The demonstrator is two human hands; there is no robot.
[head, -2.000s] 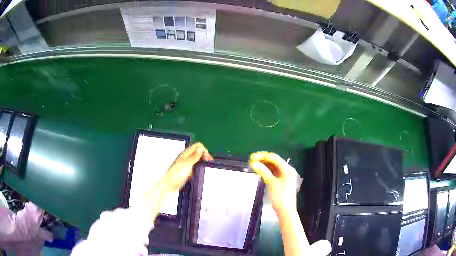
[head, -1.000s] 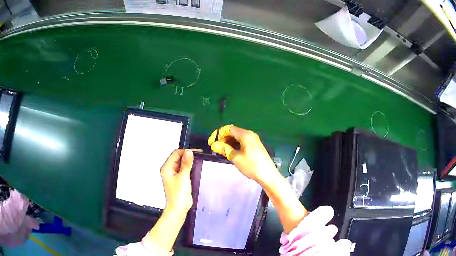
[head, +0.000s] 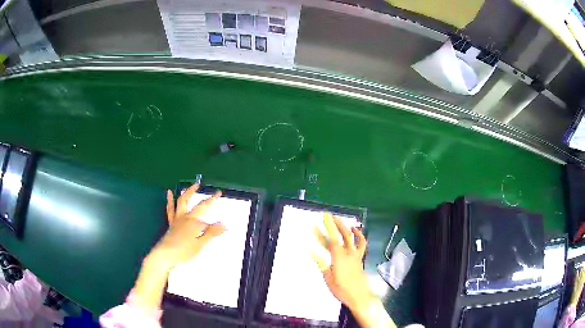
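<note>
Two tablets with lit white screens and black borders lie side by side in a black tray, the left tablet [head: 221,262] and the right tablet [head: 301,269]. My left hand [head: 189,224] lies over the upper part of the left tablet with its fingers spread. My right hand [head: 340,253] lies over the upper right part of the right tablet, fingers apart, with yellow finger cots. Neither hand grips anything. A small light plug [head: 302,194] stands at the right tablet's top edge, and another at the left tablet's top edge.
A small black plug [head: 226,147] lies on the green mat behind the tablets. A crumpled white scrap [head: 398,264] lies at right. Stacked black trays [head: 503,250] stand further right. Other tablets [head: 14,182] lie at far left. Pink-clad people show at both lower corners.
My right hand has left the right tablet's top edge and now rests over its screen. My left hand has moved left onto the left tablet. A plug now shows at the right tablet's top.
</note>
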